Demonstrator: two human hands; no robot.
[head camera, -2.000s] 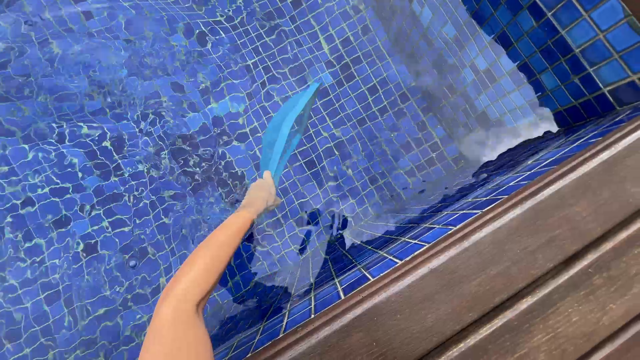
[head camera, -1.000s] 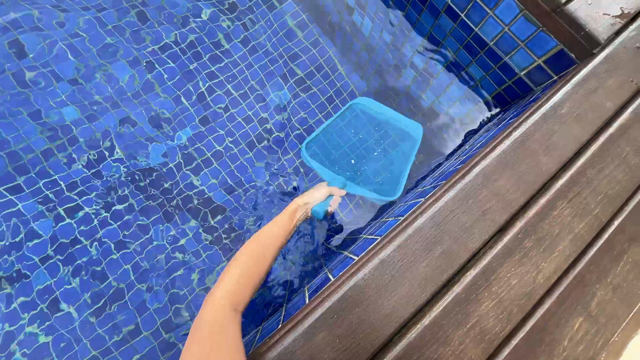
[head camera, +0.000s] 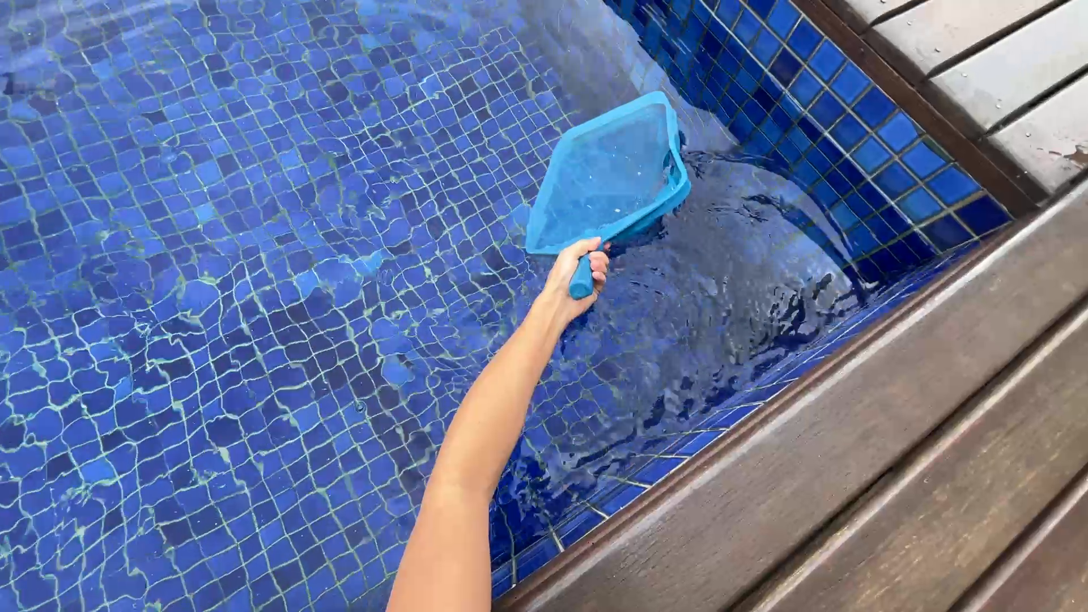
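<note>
My left hand (head camera: 580, 276) is closed around the short blue handle (head camera: 581, 279) of a pool skimmer net. The handle's butt end faces me, and my fingers curl around its right side. Beyond my hand spreads the net's blue mesh (head camera: 608, 174) in a blue frame, tilted, with its right side toward the pool corner. A few small pale specks show on the mesh. The frame is at or just above the rippled water; the exact contact is unclear. My bare forearm reaches up from the bottom middle. My right hand is not in view.
Pool water (head camera: 255, 297) over blue mosaic tiles fills the left and middle. A tiled wall (head camera: 858, 144) rises at the upper right. Brown wooden deck boards (head camera: 850, 476) border the lower right, and paler wet boards (head camera: 1003, 68) lie beyond the corner.
The skimmer net was seen nearly edge-on, then broad and flat, and is now tilted. Ripples have spread near the pool corner. My left hand has kept its hold on the handle.
</note>
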